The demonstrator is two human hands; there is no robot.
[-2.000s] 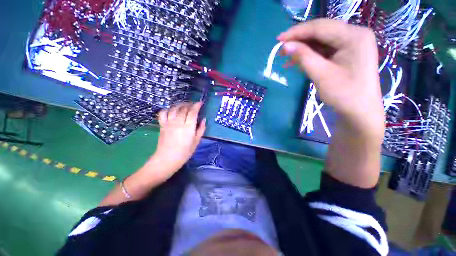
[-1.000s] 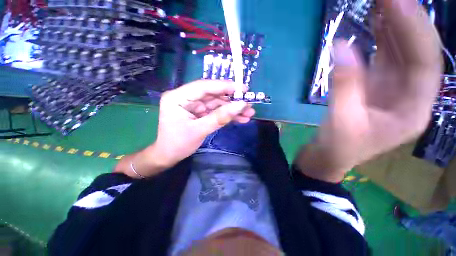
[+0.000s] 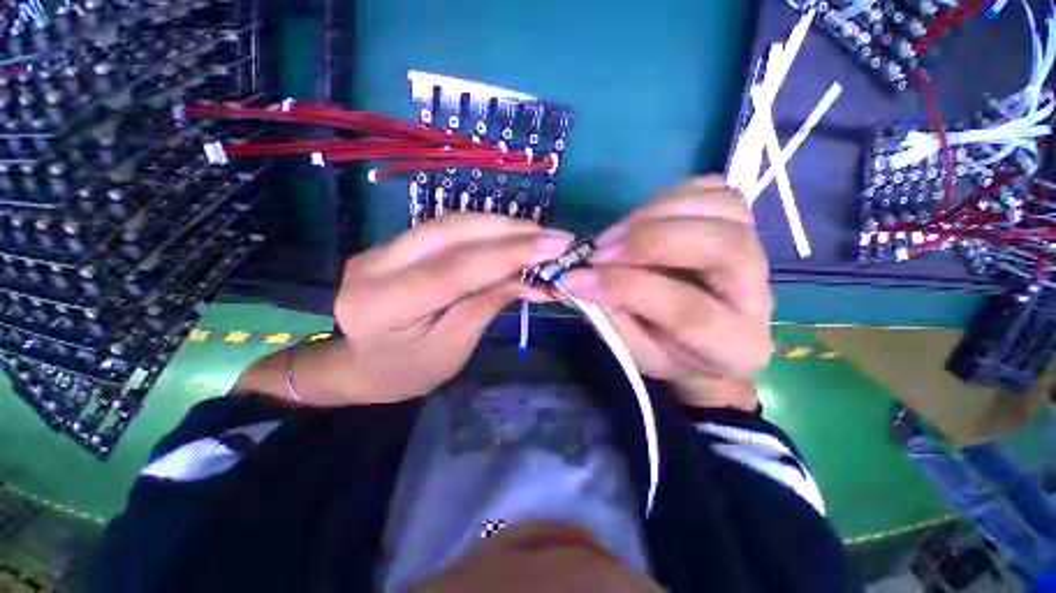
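Observation:
My left hand (image 3: 446,304) and my right hand (image 3: 683,284) meet in front of my lap. Their fingertips hold a small black circuit board (image 3: 567,262) between them. A white cable (image 3: 631,376) runs from the board at my right fingertips and curves down. A short white strip with a blue end (image 3: 525,324) hangs below my left fingers. Just beyond the hands a circuit board panel (image 3: 481,116) lies on the green mat, its near part hidden by my left hand. Red cables (image 3: 359,130) with white plugs lie across it, pointing left.
A stack of panels (image 3: 104,209) fills the left side. A black tray (image 3: 811,151) at the right holds loose white cables (image 3: 778,151). Wired panels (image 3: 926,185) with red and white cables stand at the far right. A person's blue-clothed leg (image 3: 984,492) shows at lower right.
My right hand has come in from the right to meet my left hand at the small board. The white cable, upright before, now curves down. The view has moved closer to the bench.

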